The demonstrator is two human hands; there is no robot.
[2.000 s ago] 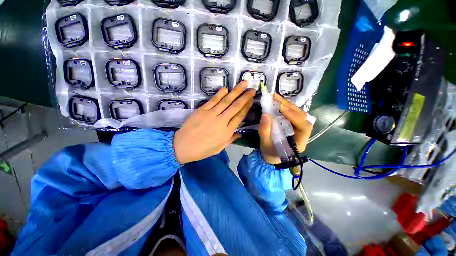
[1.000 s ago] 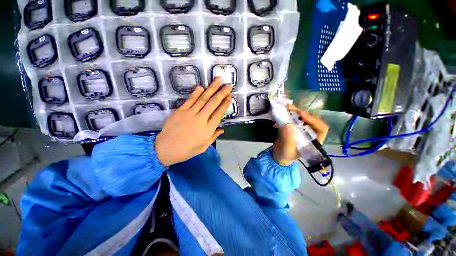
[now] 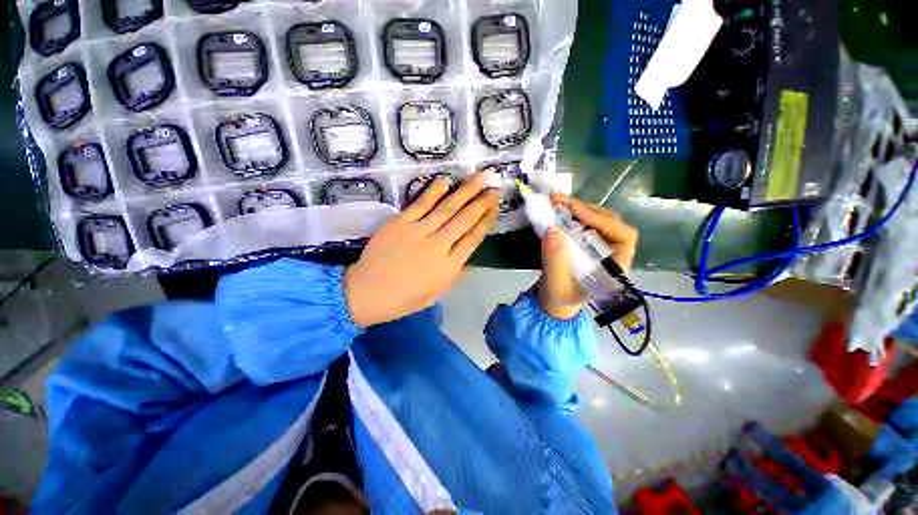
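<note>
A translucent white blister tray (image 3: 292, 226) holds rows of small black housings, such as one (image 3: 427, 129) in the second row from the near edge. My left hand (image 3: 423, 251) lies flat, palm down, on the tray's near edge, its fingertips at a housing (image 3: 508, 188) in the near right corner pocket and partly covering it. My right hand (image 3: 584, 256) holds the glue syringe (image 3: 570, 239) like a pen. The syringe's yellowish tip is at that same corner housing; whether it touches cannot be told.
The black glue dispenser (image 3: 767, 111) with a round gauge stands to the right. A blue perforated strip (image 3: 652, 126) with white paper (image 3: 676, 50) on it lies between tray and dispenser. Blue air line (image 3: 750, 264) loops below the dispenser. Other pocketed sheets (image 3: 874, 201) lie at far right.
The syringe tip went from one housing, away past the tray's right edge, and back to the near corner housing. My left hand has shifted right to that housing too. The view has also shifted.
</note>
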